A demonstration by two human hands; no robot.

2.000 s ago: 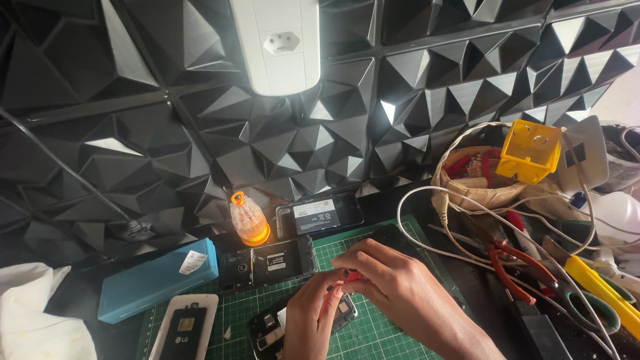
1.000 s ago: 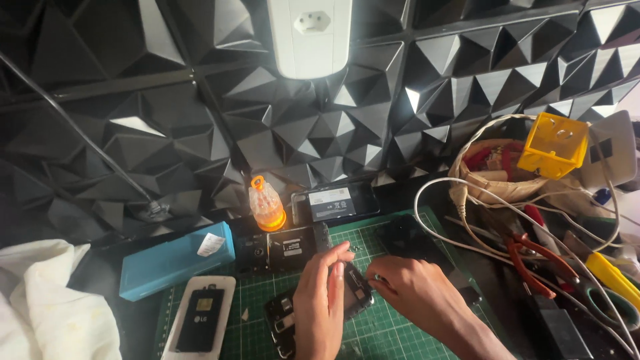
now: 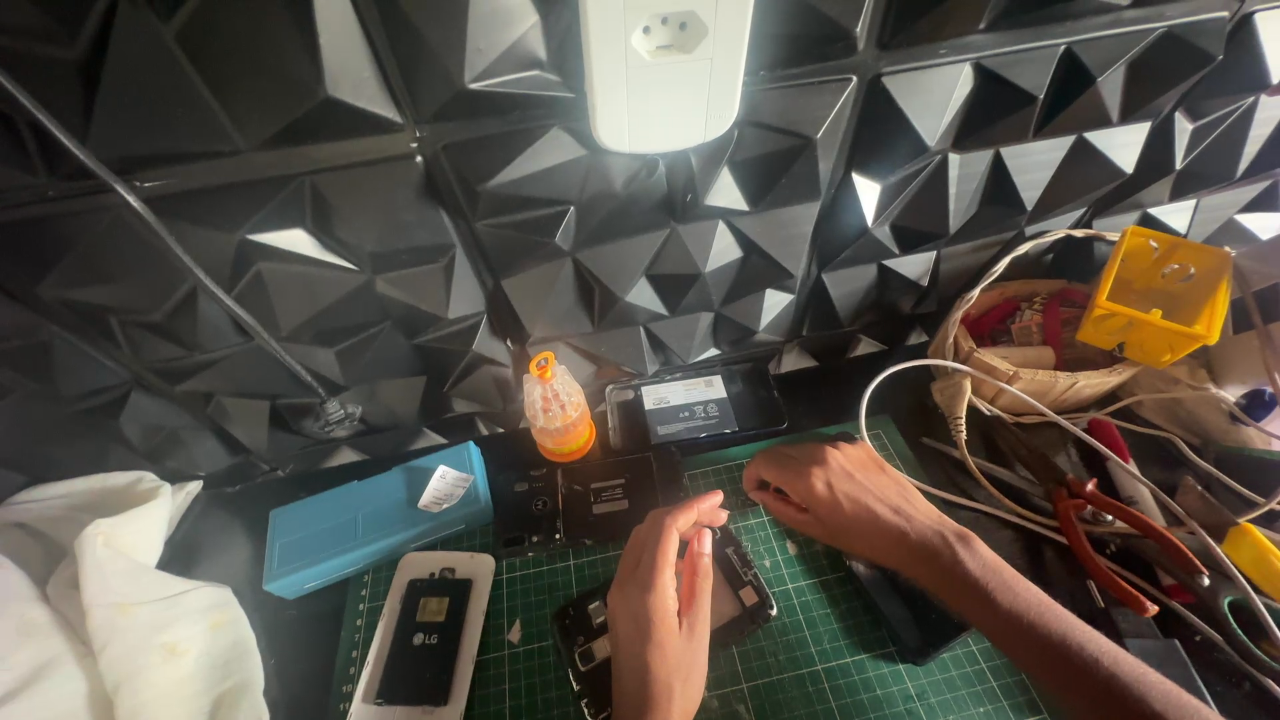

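My left hand (image 3: 665, 600) rests over an opened phone body (image 3: 745, 590) on the green cutting mat (image 3: 530, 655), fingers extended and slightly apart, gripping nothing visible. To its right, my right hand (image 3: 830, 490) is lowered to the mat with curled fingers; whether it holds something is hidden. Beneath the right forearm lies a dark flat item (image 3: 905, 620). An LG battery (image 3: 424, 640) lies on a white phone cover (image 3: 478, 610) at the left of the mat. Behind the hands are a dark opened phone (image 3: 610, 500) and a phone battery (image 3: 690, 407) bearing writing.
A clear and orange bit holder (image 3: 560, 415) stands behind the opened phone. A blue box (image 3: 375, 520) and white cloth (image 3: 130, 610) are at left. At right are red-handled pliers (image 3: 1130, 540), white cables, a basket (image 3: 1050, 375) and a yellow electrical box (image 3: 1158, 295).
My hands were together over the phone body two seconds ago and are now apart. A small red item seen at the fingers then is out of sight now. My right hand has moved away to the right.
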